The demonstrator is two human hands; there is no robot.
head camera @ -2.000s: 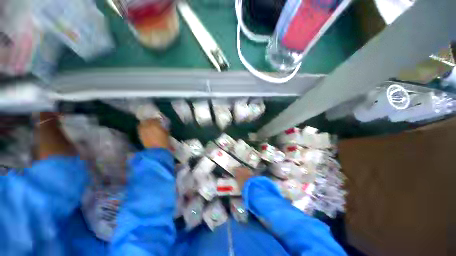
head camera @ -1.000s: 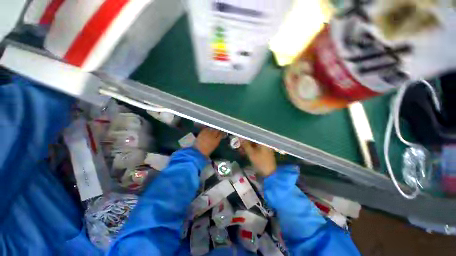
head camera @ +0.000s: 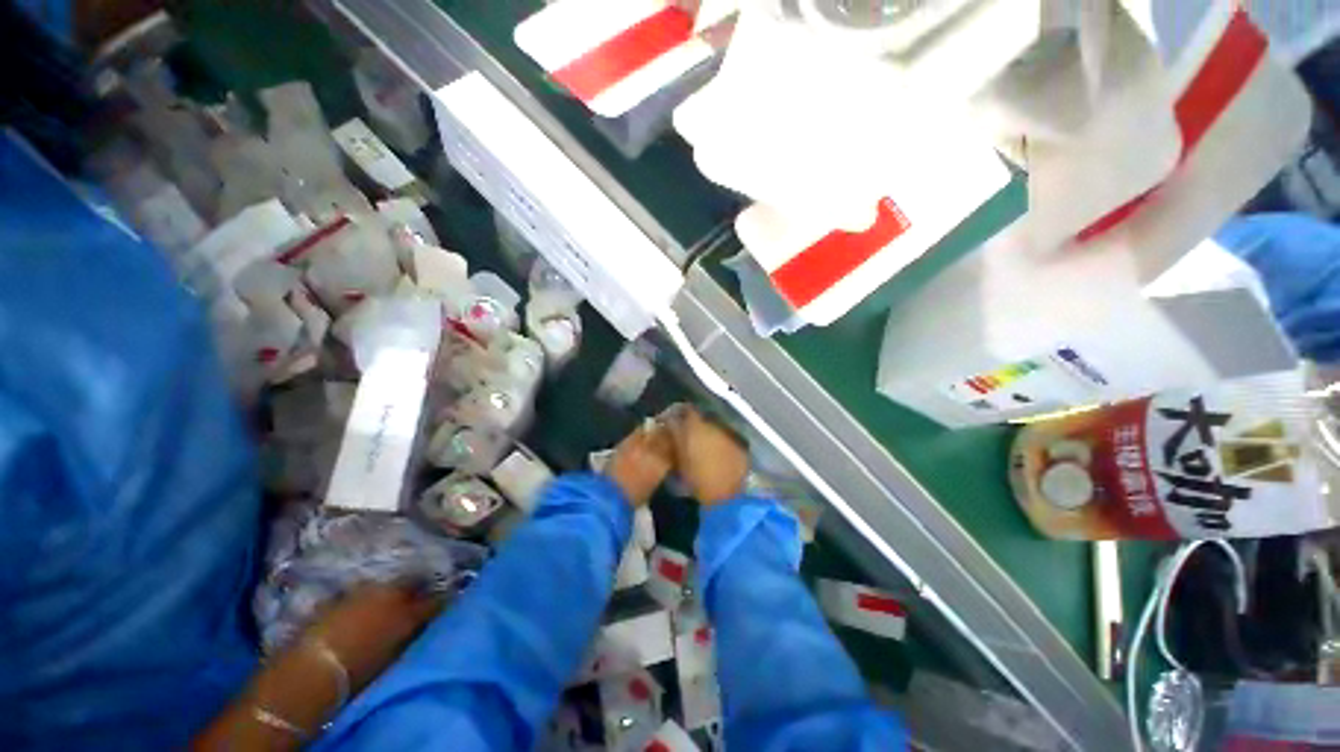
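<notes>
My left hand [head camera: 642, 461] and my right hand [head camera: 711, 456] are close together beside the shelf's metal edge, fingertips nearly touching. A small pale thing shows at the fingertips, but blur and the fingers hide what it is and which hand holds it. Small white unit boxes [head camera: 635, 644], some with red bands, lie heaped below my hands and between my sleeves. One box with a red band [head camera: 864, 605] lies right of my right sleeve. A small whitish piece [head camera: 628, 373] lies just above my left hand.
A neighbour's blue sleeve [head camera: 125, 441] and bare forearm [head camera: 316, 669] are at left, by bagged cords [head camera: 353, 555] and heaped lamp units [head camera: 467, 504]. The metal shelf edge [head camera: 867, 514] runs diagonally. Larger printed cartons [head camera: 941, 360], a cup [head camera: 1102, 478] and a white cable [head camera: 1161, 602] are on the shelf.
The view has turned left, showing more of the neighbour's heap and the shelf cartons. My hands, apart with a round white piece between them a second ago, are now closer together.
</notes>
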